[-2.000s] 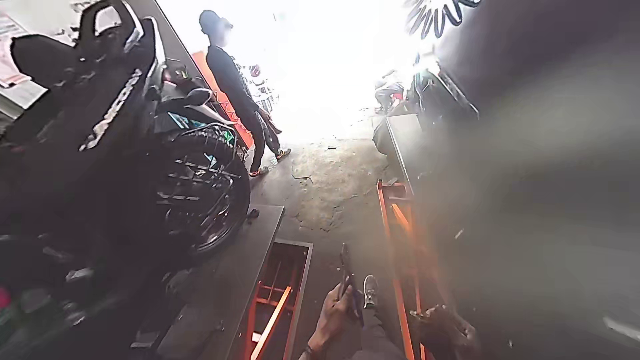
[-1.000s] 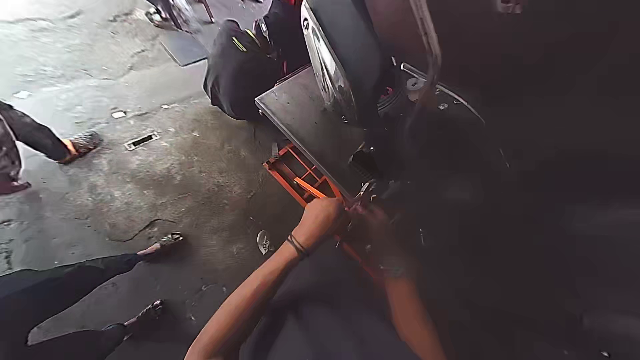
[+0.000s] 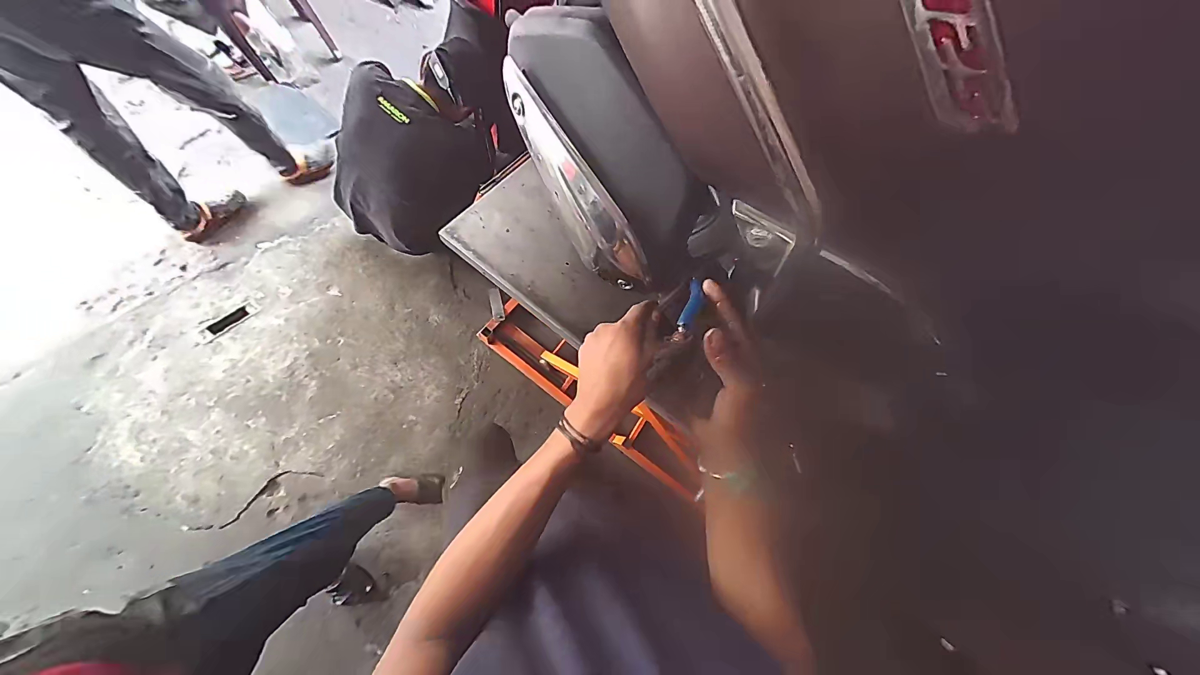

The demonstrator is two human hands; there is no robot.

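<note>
My left hand (image 3: 614, 366), with a dark band at its wrist, is at the motorcycle's dark lower part, fingers curled; what it grips is hidden. Close on its right is my right hand (image 3: 733, 352), its fingers by a small blue piece (image 3: 692, 305) that stands tilted between the two hands. Whether the right fingers press on the blue piece cannot be seen. Just above the hands lie the grey muffler cover (image 3: 600, 122) with its bright metal trim and the motorcycle's dark bodywork (image 3: 750, 103).
The metal platform (image 3: 525, 244) of an orange-framed lift (image 3: 534, 370) runs under the motorcycle. Beyond it crouches a person in a dark shirt (image 3: 403, 159). Another person's legs (image 3: 159, 84) stand at the upper left, and a third person's leg (image 3: 281, 553) reaches in at the lower left.
Both hands, low in view and apart two seconds ago, are now close together at the motorcycle. The blue piece now shows between them. The view has swung far round.
</note>
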